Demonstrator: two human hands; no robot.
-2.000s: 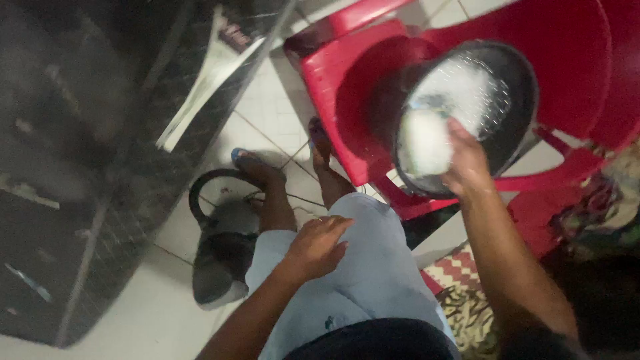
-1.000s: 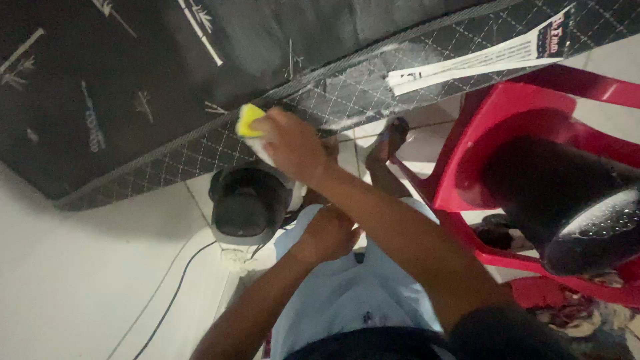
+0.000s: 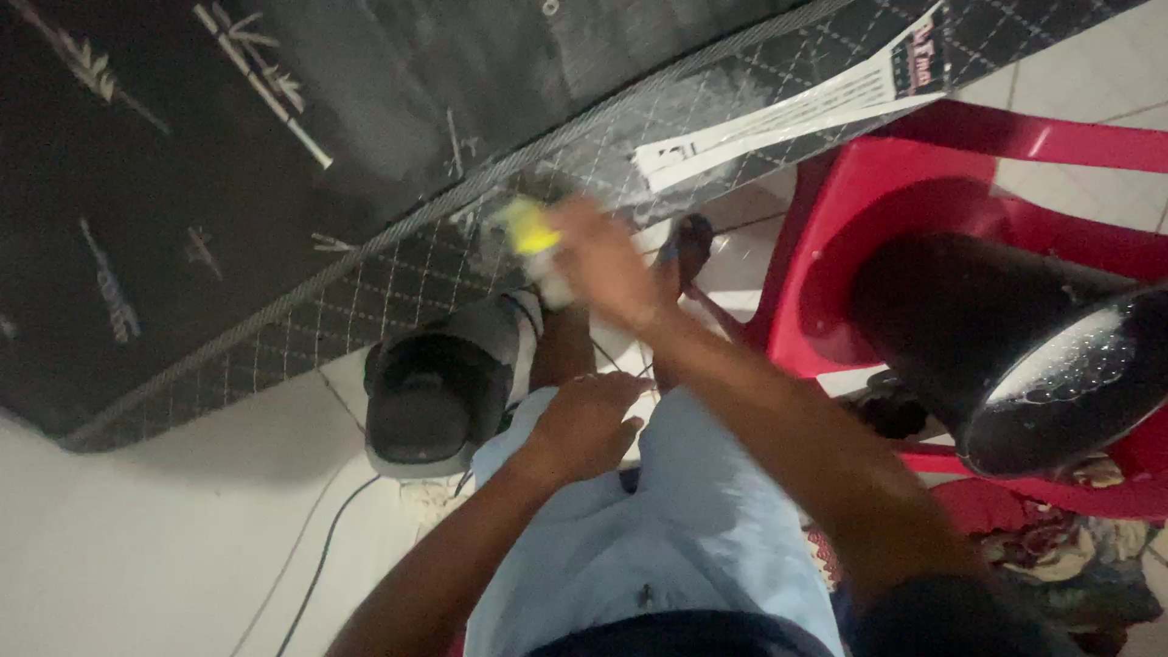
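My right hand point(image 3: 607, 260), blurred, grips a yellow and white sponge point(image 3: 532, 228) against the quilted side of a dark mattress point(image 3: 383, 265). Whitish foam point(image 3: 639, 137) is smeared on that side, around a printed paper-like label strip point(image 3: 785, 123). My left hand point(image 3: 589, 424) hangs over my lap, fingers apart, holding nothing. To the right, a black bucket point(image 3: 958, 310) with white suds point(image 3: 1063, 360) at its mouth leans tilted on a red plastic chair point(image 3: 839, 246).
A black and grey appliance point(image 3: 424, 392) stands on the floor just below the mattress edge, left of my legs. A dark cable point(image 3: 324, 547) runs near the white surface at lower left. Crumpled cloths point(image 3: 1068, 557) lie under and beside the chair at lower right.
Two seconds ago my right hand held the sponge in the sudsy bucket; then it came to the mattress side. Since one second ago it has moved a little right along that side. The view has turned.
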